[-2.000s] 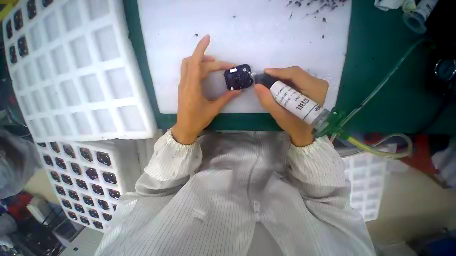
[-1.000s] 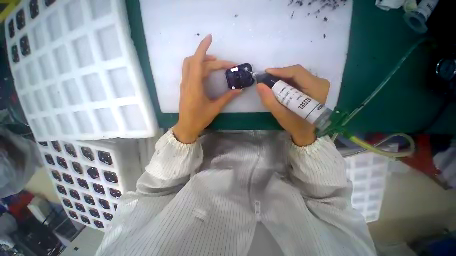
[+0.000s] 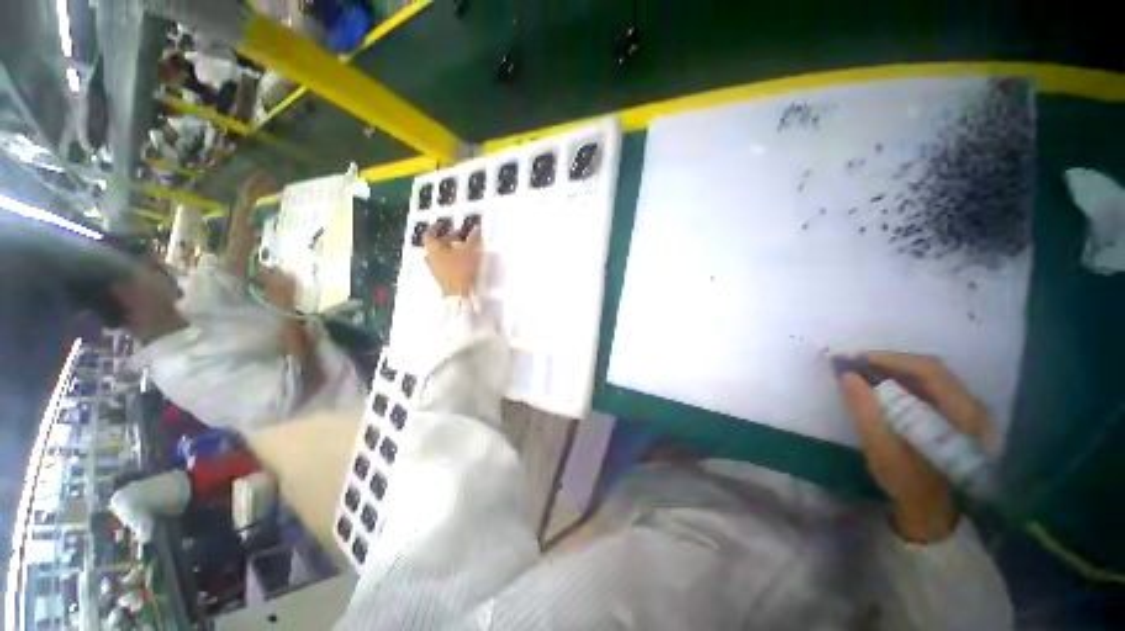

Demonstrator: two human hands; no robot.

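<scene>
My left hand [image 3: 455, 265] reaches over the white foam blister tray [image 3: 543, 358]. Its fingertips are on a small black housing [image 3: 470, 226] in the second row of pockets, beside other housings. The fingers partly hide the housing and its pocket. My right hand [image 3: 919, 450] holds the white-labelled glue syringe [image 3: 928, 431] like a pen, its dark front end pointing up-left just above the white work sheet [image 3: 728, 308].
Tiny black parts [image 3: 962, 185] lie scattered at the sheet's far right. A tissue [image 3: 1098, 219] is at the right. The dark green conveyor [image 3: 740, 37] with yellow edges carries housings. A second tray [image 3: 376, 456] with housings sits below left. Another person [image 3: 234, 358] works at the left.
The view has swung left. My left hand has moved from the sheet to the tray with the black housing. My right hand still holds the syringe, now away from the housing.
</scene>
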